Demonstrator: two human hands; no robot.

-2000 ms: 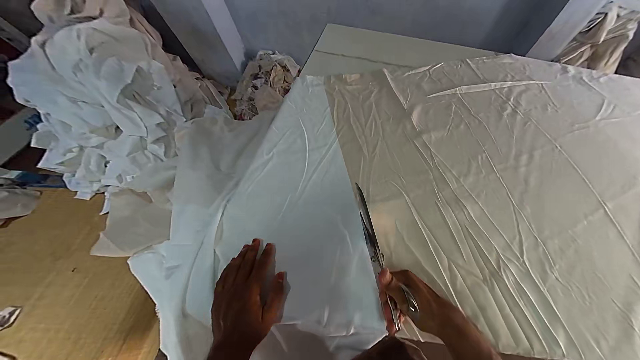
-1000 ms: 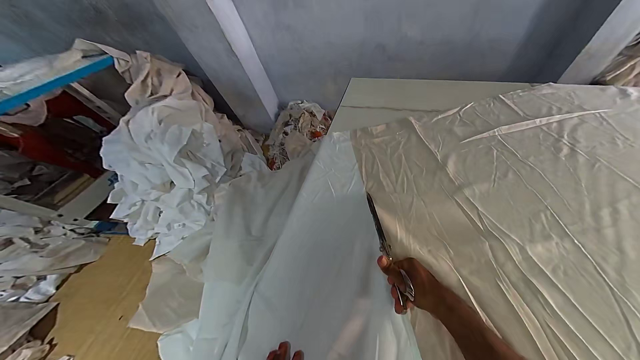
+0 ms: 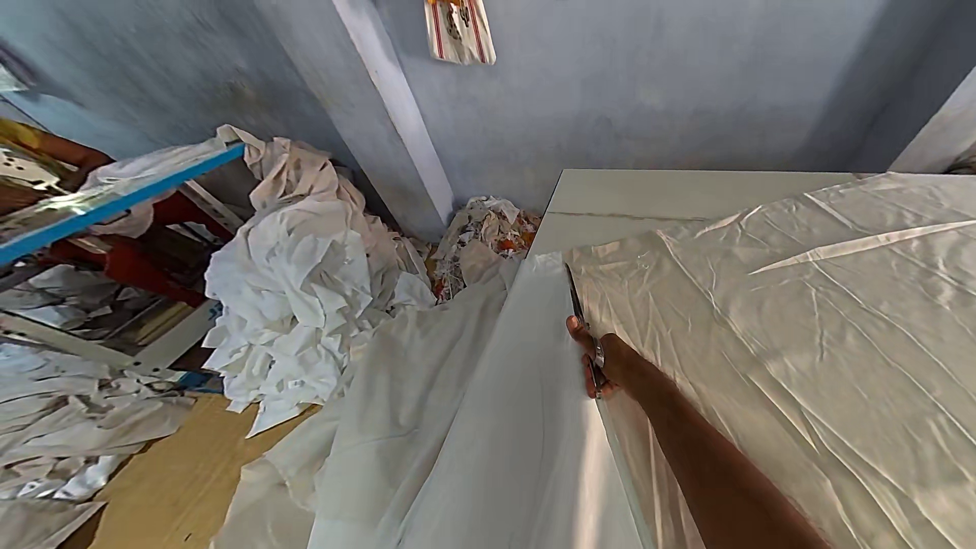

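My right hand (image 3: 598,358) is closed around the handles of a pair of metal fabric scissors (image 3: 576,296). The blades point away from me, along the line where a beige fabric (image 3: 762,343) meets a pale white fabric (image 3: 526,396). Below the hand a narrow split runs between the two. The beige fabric lies wrinkled over the table on the right; the white one hangs over the table's left side. My left hand is out of view.
The light tabletop (image 3: 625,198) reaches the grey wall. Left of it stand a heap of white cloth (image 3: 297,297), a scrap pile (image 3: 488,236) and a blue-edged frame (image 3: 130,200). Another person's arm (image 3: 72,152) shows at the far left. A cloth bag (image 3: 460,30) hangs above.
My right hand and the scissors have moved forward along the fabric line, close to its far edge. My left hand, earlier on the white fabric, has left the view. The view has tilted up.
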